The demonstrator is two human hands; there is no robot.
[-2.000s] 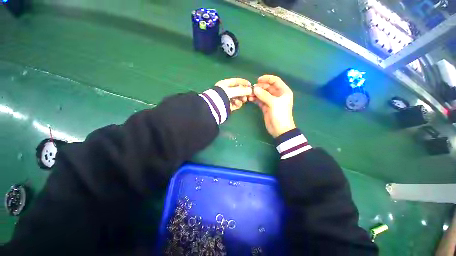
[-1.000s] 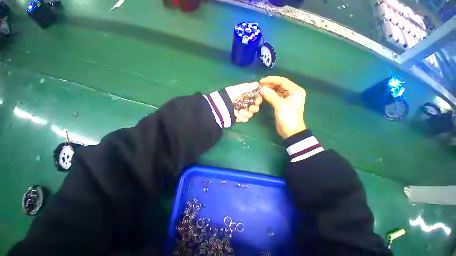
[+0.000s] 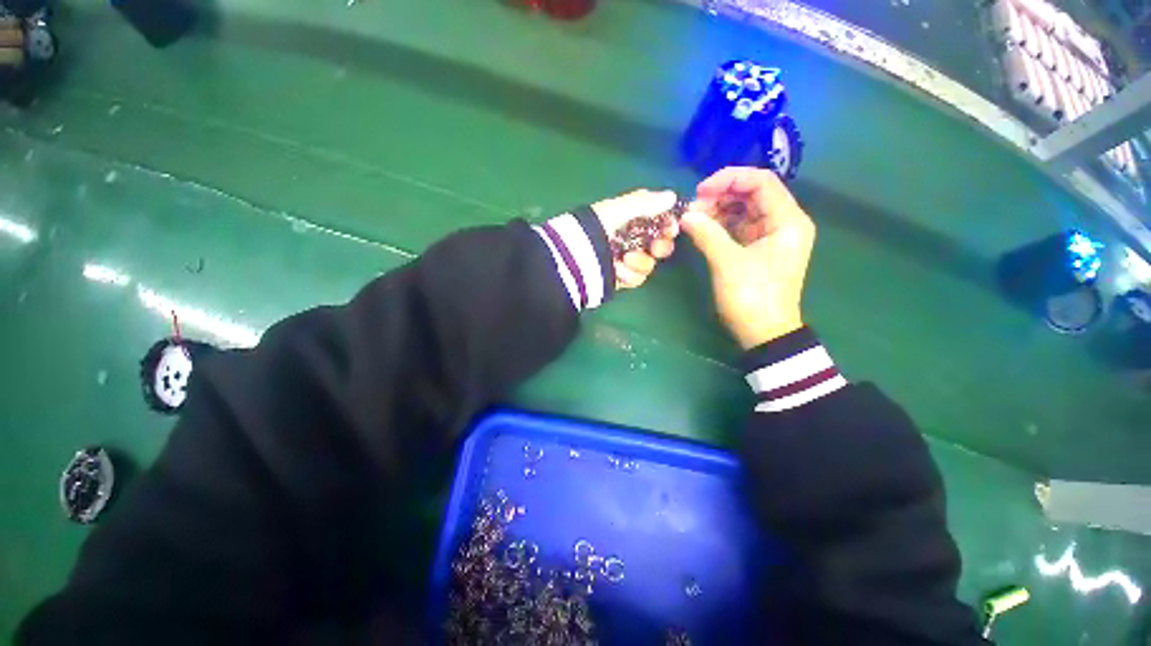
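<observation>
My left hand (image 3: 641, 237) holds a small heap of metal rings (image 3: 644, 232) in its palm. My right hand (image 3: 757, 252) is beside it, its thumb and forefinger meeting the left fingertips at a tiny piece, too small to tell for sure. A blue plastic tray (image 3: 656, 505) lies below my forearms, with many metal rings (image 3: 511, 587) piled at its left. A black cylindrical housing (image 3: 726, 120), lit blue at its open end, is just beyond my right hand, with a round end cap (image 3: 783, 148) at its side.
Another blue-lit housing (image 3: 1048, 268) with its cap (image 3: 1073, 309) is at the right. A loose cap (image 3: 167, 375) and a round dish-like part with small metal pieces (image 3: 86, 485) lie at the left. A yellow-green piece (image 3: 1006, 602) is at lower right. A metal rail (image 3: 871, 57) borders the bench.
The lit housings have shifted to the right in view. My left hand has turned so the rings in its palm show. My hands stay together at the fingertips.
</observation>
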